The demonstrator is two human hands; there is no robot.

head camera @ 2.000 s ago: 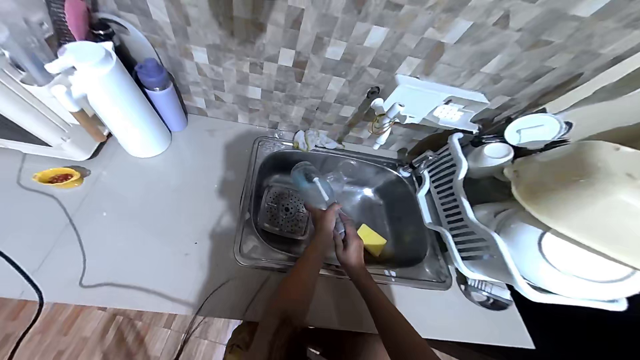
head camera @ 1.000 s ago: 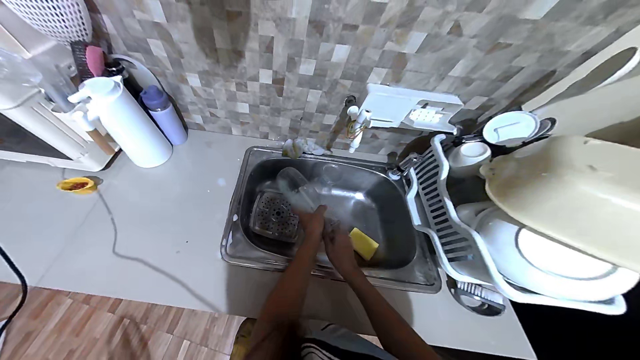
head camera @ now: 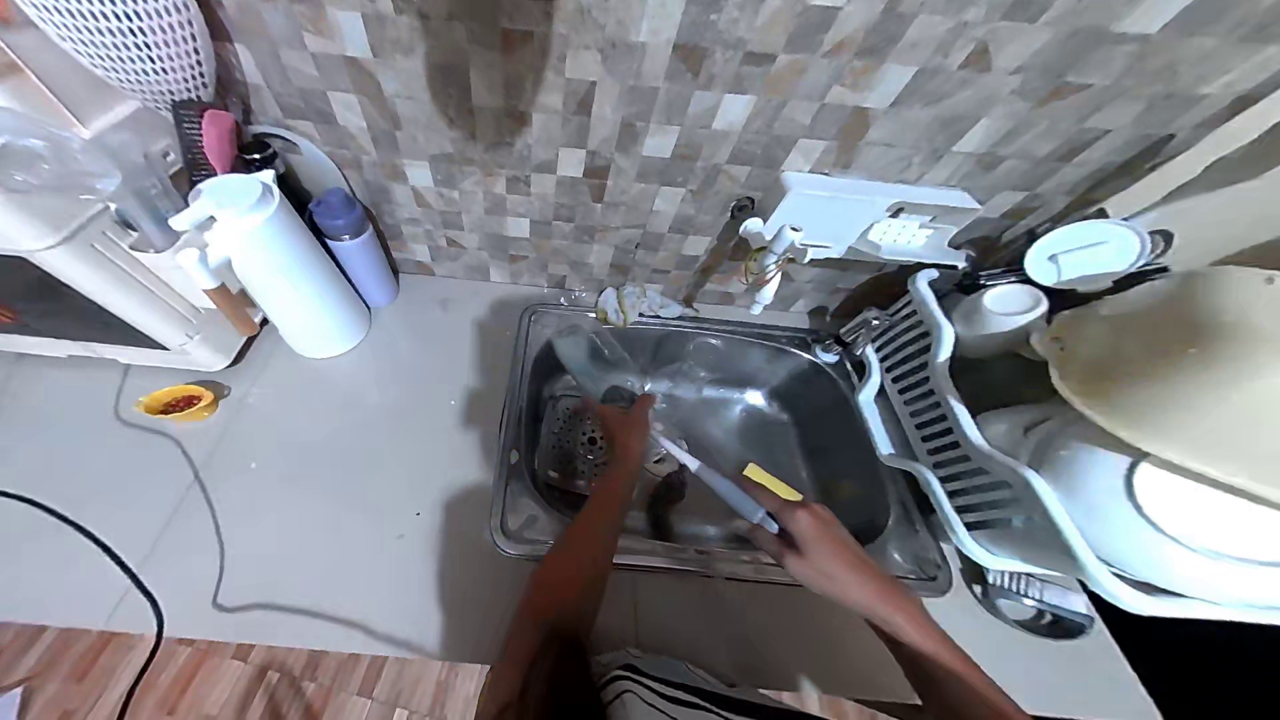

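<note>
In the steel sink [head camera: 820, 410], my left hand [head camera: 625, 430] grips a clear bottle or tall container [head camera: 590, 360] near its lower end; it lies tilted toward the back left of the basin. My right hand [head camera: 800, 530] holds the grey-white handle of a brush [head camera: 720, 490], whose narrow end reaches toward the container by my left hand. Pressed near my right fingers is a yellow sponge [head camera: 772, 482]; whether I hold it too, I cannot tell. A perforated drain basket [head camera: 575, 440] sits in the basin's left part. White faucet [head camera: 768, 270] above the back rim.
A white dish rack [head camera: 960, 450] with bowls and a cup stands right of the sink. A crumpled cloth [head camera: 635, 303] lies on the back rim. Further left are a white jug [head camera: 290, 270], a purple bottle [head camera: 355, 250], a small yellow dish [head camera: 180, 402] and a cord on the counter.
My right hand has moved right, away from my left hand, and the brush handle now shows in it. The sponge lay apart from my hands in the earlier frames.
</note>
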